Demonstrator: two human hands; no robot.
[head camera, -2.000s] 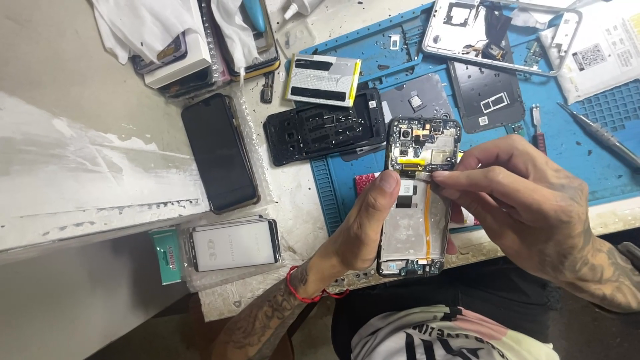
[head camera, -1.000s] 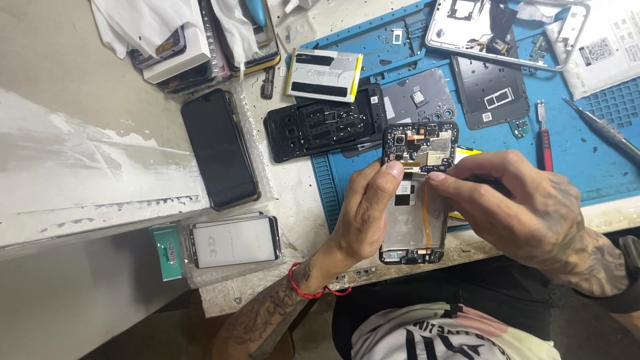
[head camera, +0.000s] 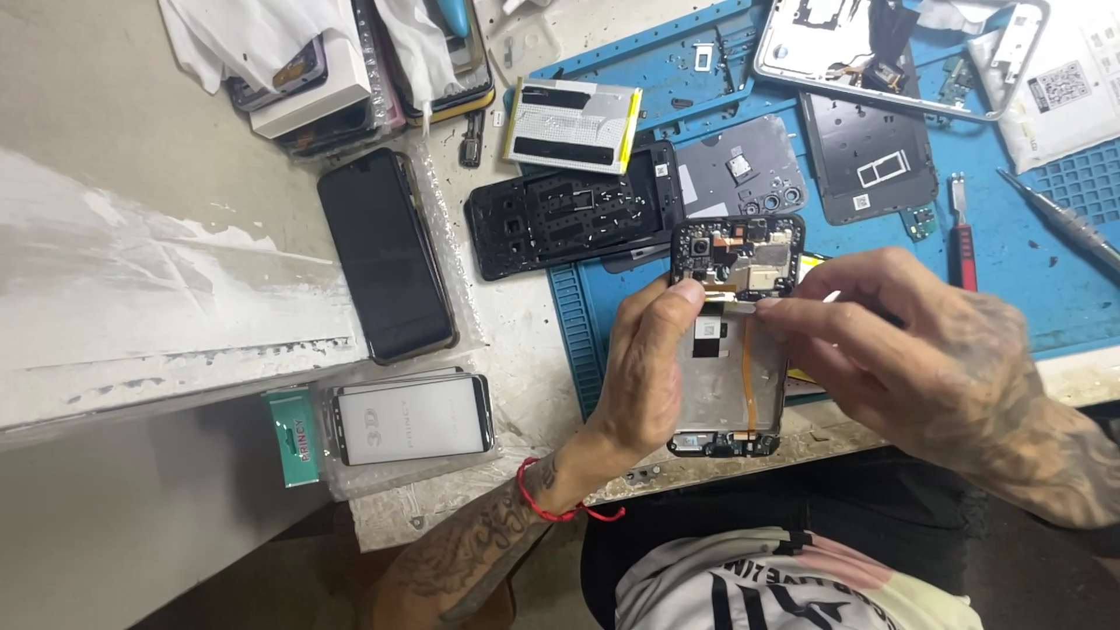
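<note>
An opened smartphone (head camera: 722, 385) stands upright in view, its circuit board (head camera: 744, 254) exposed at the top and an orange flex cable (head camera: 749, 372) running down its bare battery bay. My left hand (head camera: 652, 359) grips the phone's left edge, thumb beside the board. The fingertips of my right hand (head camera: 892, 350) pinch a small, thin light-coloured piece (head camera: 742, 306) at the board's lower edge; what it is I cannot tell. Behind the right fingers, partly hidden, lies a yellow-edged item (head camera: 809, 262). A black phone frame (head camera: 573, 210) with a battery (head camera: 573, 125) on its upper edge lies above left.
On the blue repair mat (head camera: 1006, 306) are a red-handled tool (head camera: 963, 254), tweezers (head camera: 1063, 214), a grey back cover (head camera: 866, 157) and a silver phone frame (head camera: 892, 101). A dark phone (head camera: 388, 254) and screen protectors (head camera: 416, 420) lie at left, below stacked phones.
The right fingers have stayed near the board's lower edge with small shifts. A yellow strip seen on the board two seconds ago is not visible in the same form now.
</note>
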